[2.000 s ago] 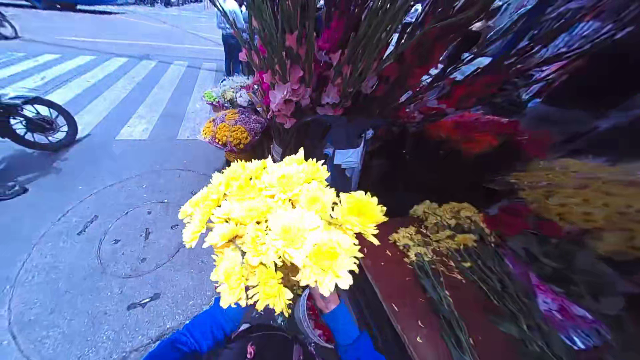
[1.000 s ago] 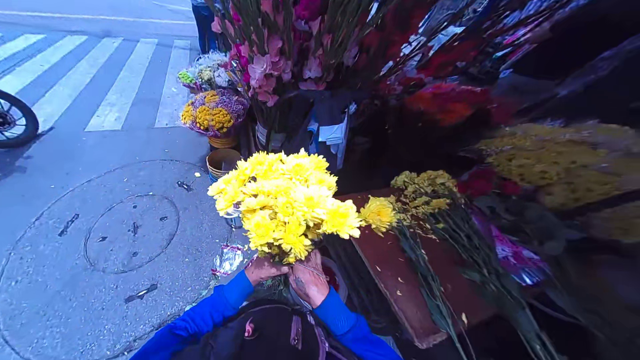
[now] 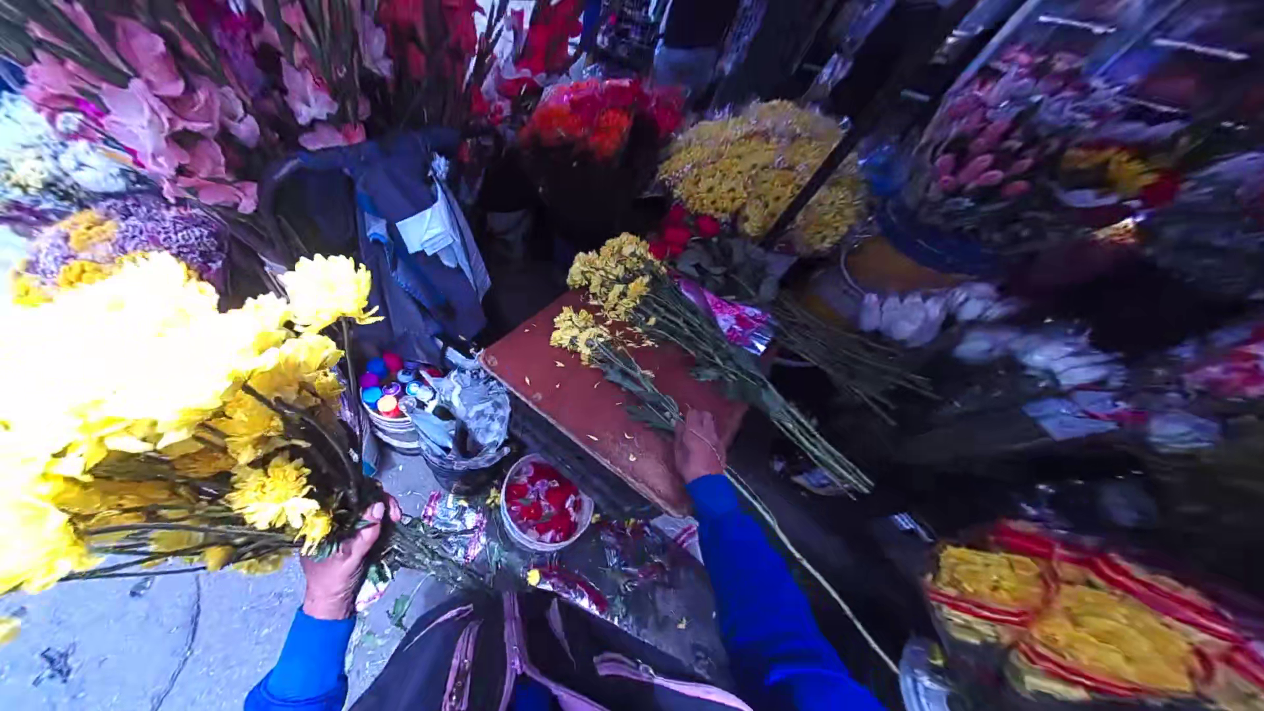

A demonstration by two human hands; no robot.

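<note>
My left hand (image 3: 346, 563) is closed round the stems of a big bunch of yellow chrysanthemums (image 3: 197, 395) at the left, its blooms overexposed. Over the reddish-brown board (image 3: 553, 346), my right hand (image 3: 699, 446) is at the stem ends of a small spray of yellow flowers (image 3: 581, 334); its fingertips are partly hidden, so whether it grips them is unclear. Beside it lies a longer bundle of small yellow flowers (image 3: 617, 275), its green stems running to the lower right. A pale thin strand (image 3: 805, 563) trails from near my right hand down past my sleeve.
A bucket of red petals (image 3: 545, 502) stands below the board, near a container of colourful spray-can caps (image 3: 390, 390). Behind are pink gladioli (image 3: 163, 99), red-orange flowers (image 3: 597, 118) and yellow daisies (image 3: 760, 173). Wrapped yellow flowers (image 3: 1106, 622) lie at lower right.
The view has swung right. My hands, together under the yellow bunch one second ago, are now apart: the left holds the bunch at the left, the right has moved to the board.
</note>
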